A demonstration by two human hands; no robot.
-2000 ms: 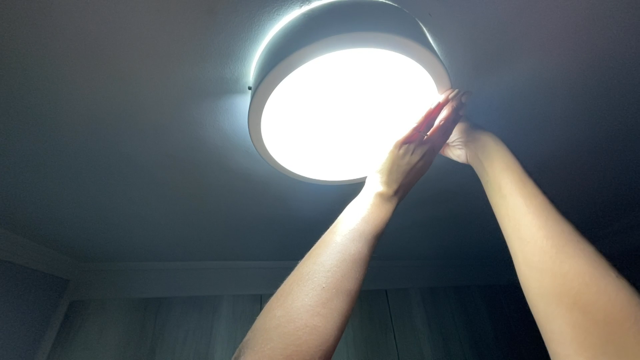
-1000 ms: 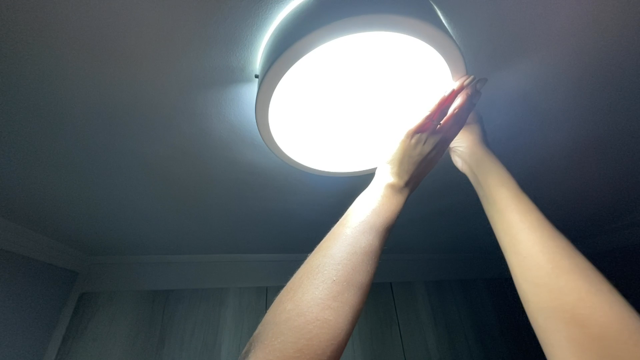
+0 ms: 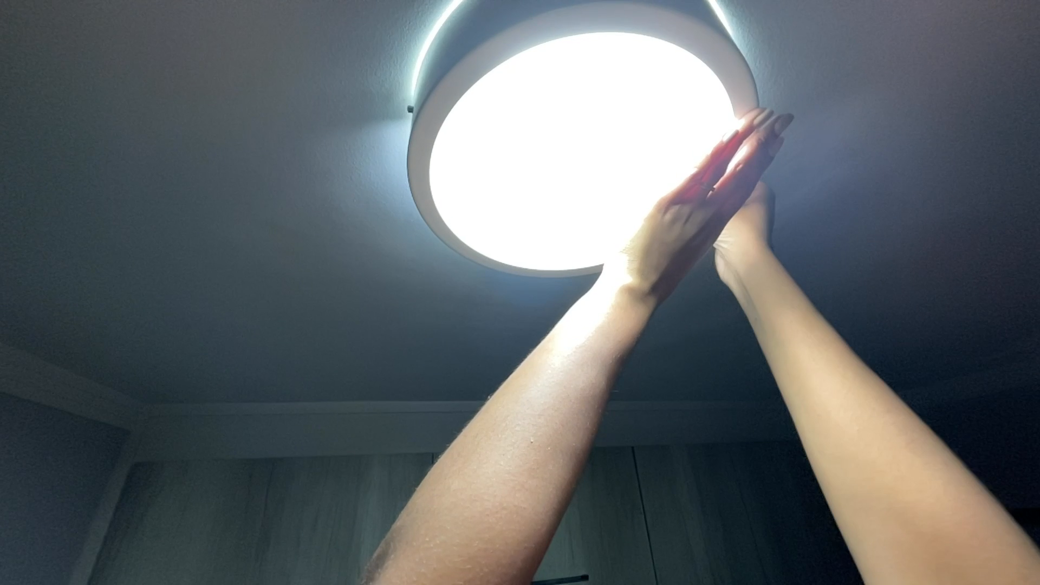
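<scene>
A round ceiling light [image 3: 561, 162] with a pale rim glows brightly overhead, and a small dark peg shows at the left of its housing. Against its lower right rim lies my left hand [image 3: 699, 203], its fingers straight and pointing up to the right. It grips nothing that shows. My right hand [image 3: 747, 227] is raised just behind and to the right of the left one, beside the lamp. Its fingers are mostly hidden by my left hand, so whether it holds the housing cannot be seen.
The ceiling [image 3: 244, 244] spreads around the lamp. Below runs a pale cornice [image 3: 309, 422], above wood-grained cabinet doors [image 3: 325, 512] with a dark handle [image 3: 561, 579] at the bottom edge. A wall [image 3: 49, 471] stands at the far left.
The lamp sits slightly higher and further right in the view, which has shifted a little. Both hands remain at its right rim.
</scene>
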